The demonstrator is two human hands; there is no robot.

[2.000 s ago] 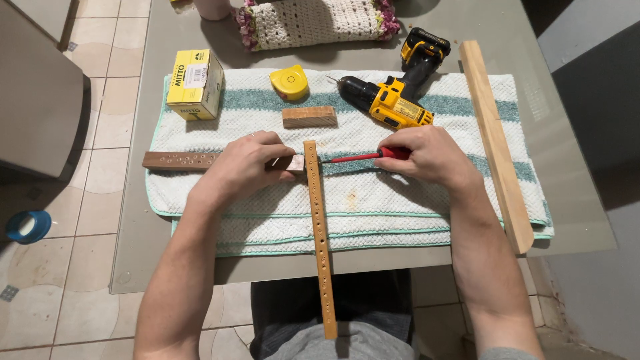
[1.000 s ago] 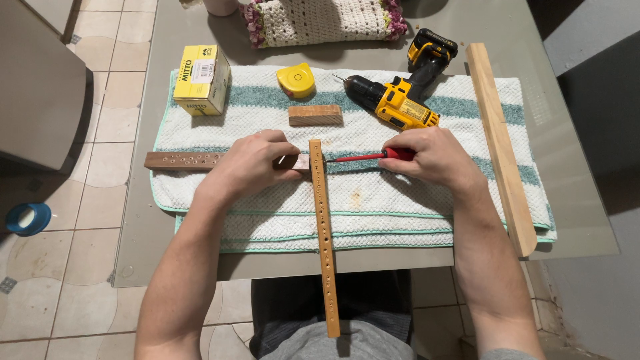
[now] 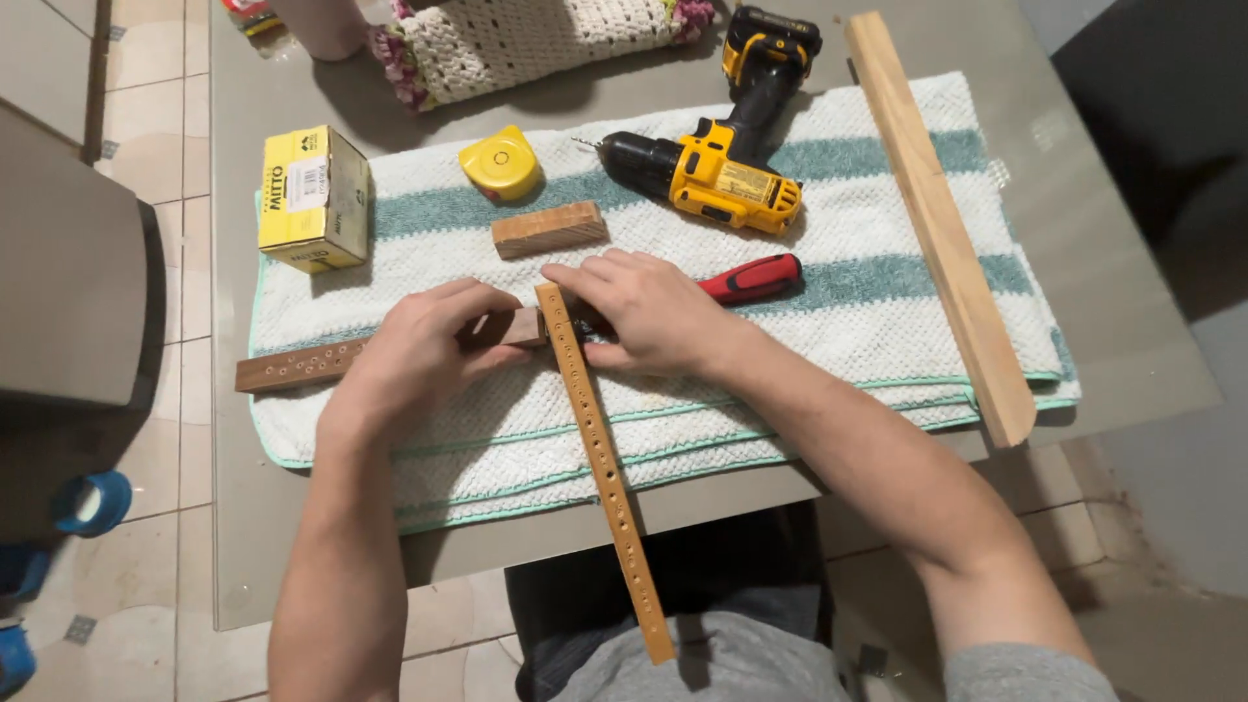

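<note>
My left hand (image 3: pixel 429 351) grips a dark wooden bar (image 3: pixel 302 366) with small holes, which lies across the towel. Against its right end stands a lighter wooden strip (image 3: pixel 609 468) with a row of holes, running toward my lap. My right hand (image 3: pixel 643 312) has its fingers at the top end of this strip, beside the joint; small dark parts show under the fingers but are too hidden to name. The red and black handle of a screwdriver (image 3: pixel 751 280) lies on the towel behind my right hand, its shaft hidden.
On the striped towel (image 3: pixel 702 390) are a yellow cardboard box (image 3: pixel 341 205), a yellow tape measure (image 3: pixel 500 164), a short wood block (image 3: pixel 549 230), a yellow and black cordless drill (image 3: pixel 721 175) with a bit, and a long pale wooden bar (image 3: pixel 936 224). A crocheted cloth (image 3: pixel 536 44) lies behind.
My right hand has let go of the red screwdriver handle and moved left to the strip's top end. The screwdriver now lies behind the hand.
</note>
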